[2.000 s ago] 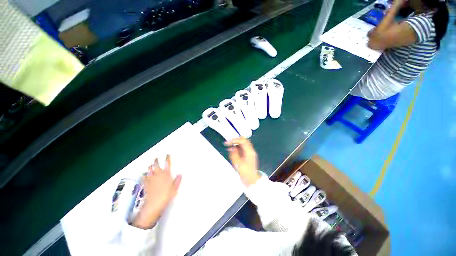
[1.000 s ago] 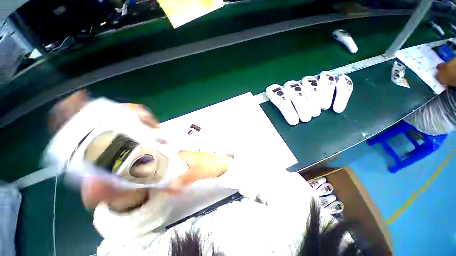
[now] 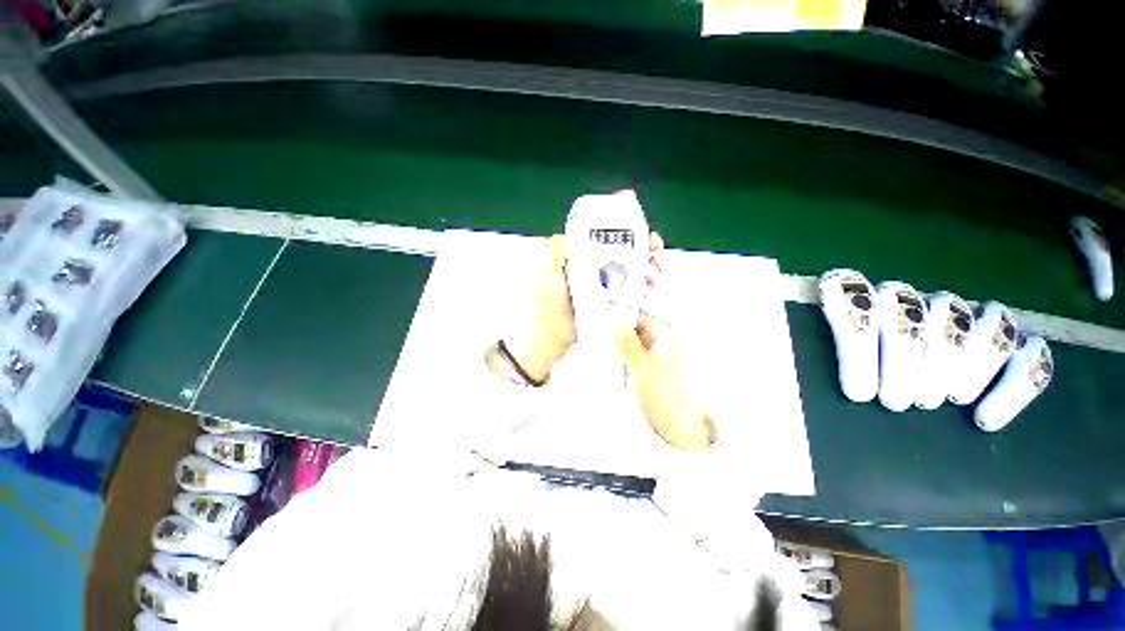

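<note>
A white thermometer (image 3: 608, 265) stands up above the work mat (image 3: 753, 370), its small screen lit with dark digits and facing me. My left hand (image 3: 538, 314) holds it from the left side. My right hand (image 3: 660, 370) holds it from the lower right, with fingertips at the handle and its right edge. The handle's lower end blends into the bright mat and hands. A row of several white thermometers (image 3: 904, 345) lies on the green bench to the right of the mat.
A translucent parts tray (image 3: 86, 277) lies at the left. A carton (image 3: 117, 530) with white devices and pink material is at the lower left; another carton (image 3: 873, 579) is at the lower right. The belt (image 3: 407, 160) carries one device (image 3: 1093, 256). Yellow paper (image 3: 783, 15) hangs above.
The view has swung left, bringing the parts tray and left carton into view. The blurred device near my hands is now upright and steady over the mat, with its screen lit.
</note>
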